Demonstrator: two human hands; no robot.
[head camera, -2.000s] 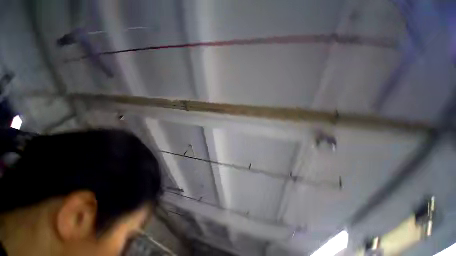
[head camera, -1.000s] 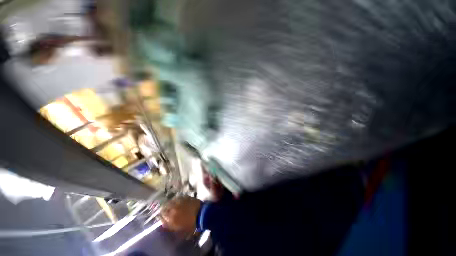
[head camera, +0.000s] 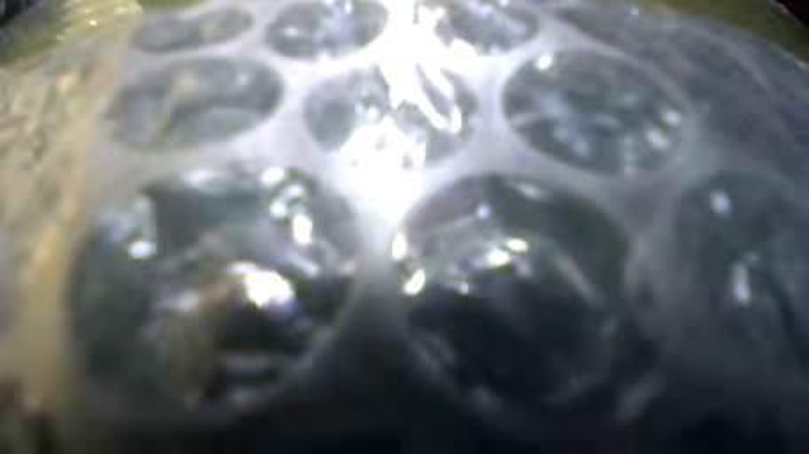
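Bubble wrap (head camera: 377, 257) fills nearly the whole view, very close to the camera. Its round bubbles look large, shiny and clear, with bright glare at the top middle and dark shade along the bottom. Neither of my hands is in view. No fan, tool or small part can be made out.
A blurred beige or yellowish strip (head camera: 44, 266) runs down the left side. A yellow-green edge (head camera: 710, 19) shows at the top right beyond the wrap. What lies beyond it is cut off or too blurred to tell.
The view has swung from the ceiling and a person's head, through a blurred tilted view with a hand and dark sleeve, to bubble wrap at very close range. That hand is out of view.
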